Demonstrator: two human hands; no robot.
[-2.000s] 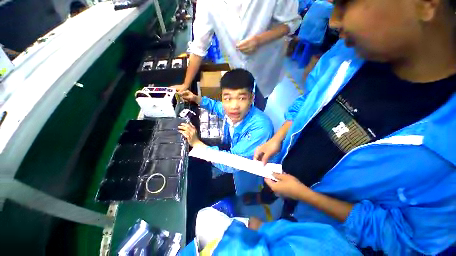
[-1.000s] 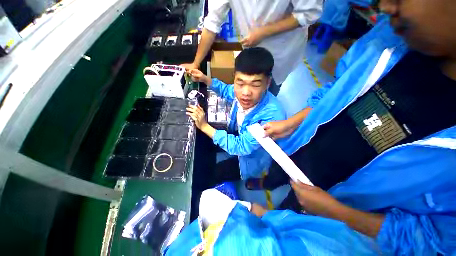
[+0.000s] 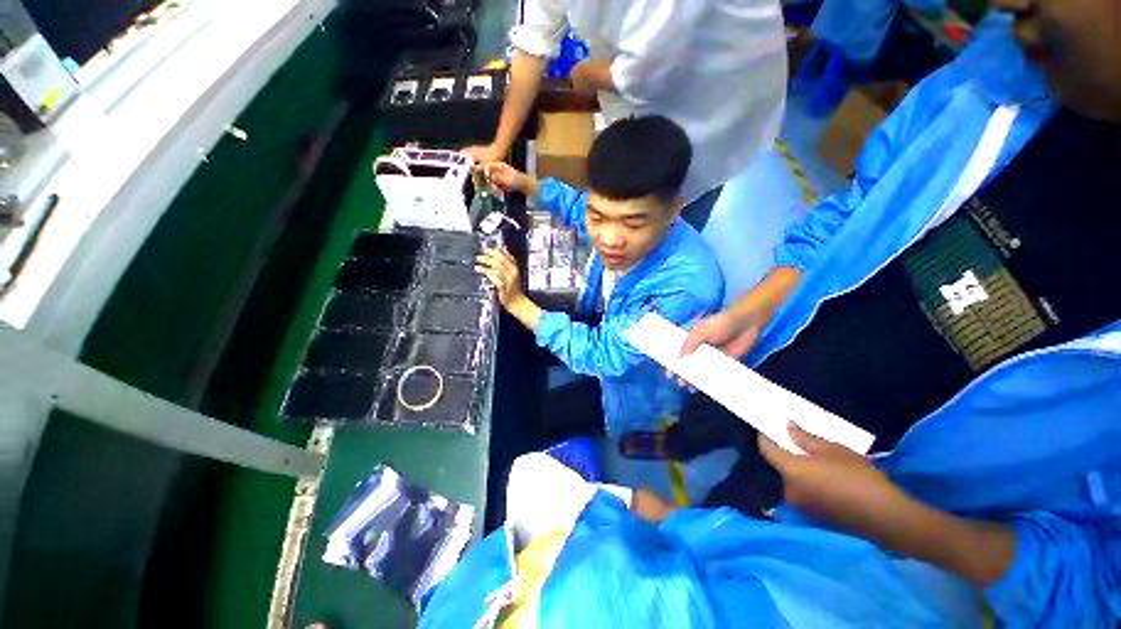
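Neither of my hands can be made out; a tiny skin-toned spot at the bottom edge is too small to identify. Nearest on the dark-green bench [image 3: 449, 461] lies a crumpled, shiny grey-silver pouch [image 3: 400, 528]. Beyond it is a black tray [image 3: 357, 350] with a grid of rectangular pockets. A pale ring [image 3: 420, 367] lies on the tray's near right part. A boxy white housing [image 3: 424, 199] stands beyond the tray. A standing person at right holds a long white strip [image 3: 750, 391] in both hands.
A person in blue [image 3: 639, 289] sits right of the bench, hands near the housing. A person in white [image 3: 701, 86] leans on the bench behind. Blue clothing [image 3: 664, 571] fills the bottom. Open cartons [image 3: 567, 148] stand behind. A white shelf [image 3: 123, 160] and post [image 3: 172, 412] are at left.
The view has shifted, so the bench items sit farther right; the whole pouch now shows. The seated person now looks down. The standing person's strip has been turned and is held with both hands again.
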